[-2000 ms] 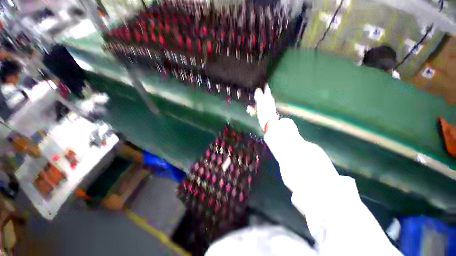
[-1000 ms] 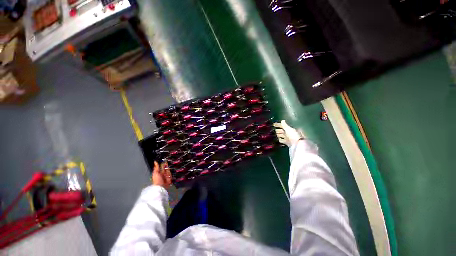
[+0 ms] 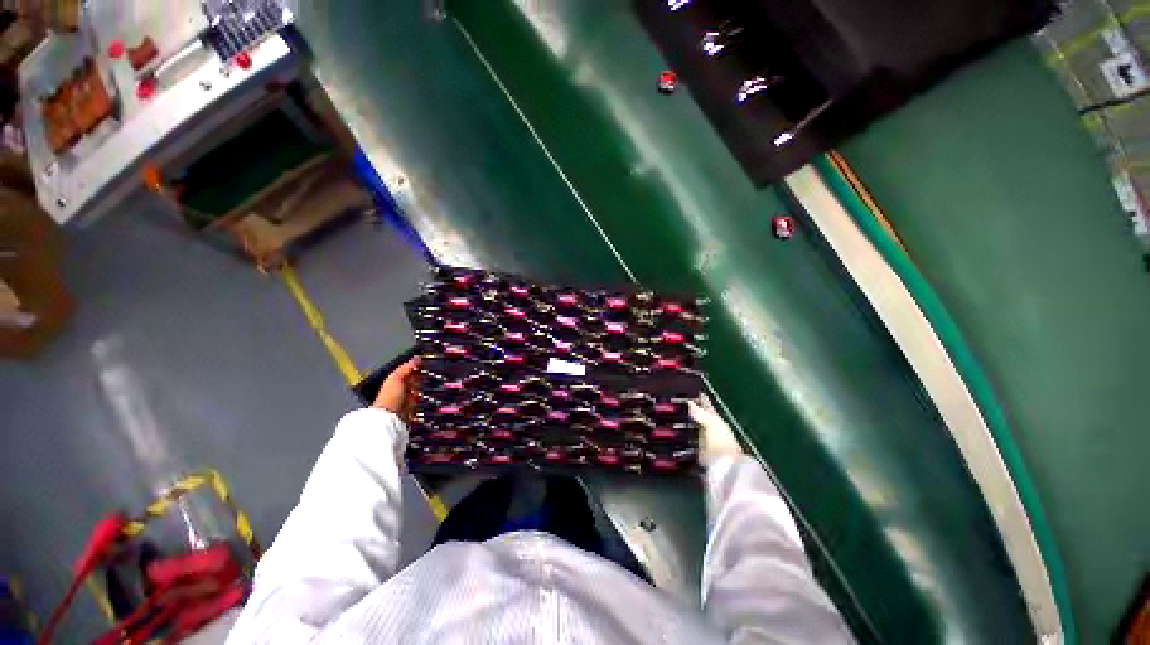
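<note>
A filled tray of clamped units (image 3: 542, 406) is held in front of my body, with rows of red units and silver clip wires. A white paper slip (image 3: 566, 367) lies near its middle. My left hand (image 3: 396, 388), mostly bare, grips the tray's left side. My right hand (image 3: 714, 430), in a white glove, grips its right side. The fingertips are partly hidden by the tray. A dark edge, perhaps another tray, shows under the left side.
Black trays with clips (image 3: 870, 76) stand on the raised shelf at the upper right. Loose red units (image 3: 783, 227) sit on the green belt. A white table (image 3: 164, 95) is at the upper left. Red equipment (image 3: 189, 590) stands on the floor at lower left.
Both hands now hold the filled tray, which has turned nearly level in view and moved slightly lower than a second ago. The right hand has left the raised shelf trays.
</note>
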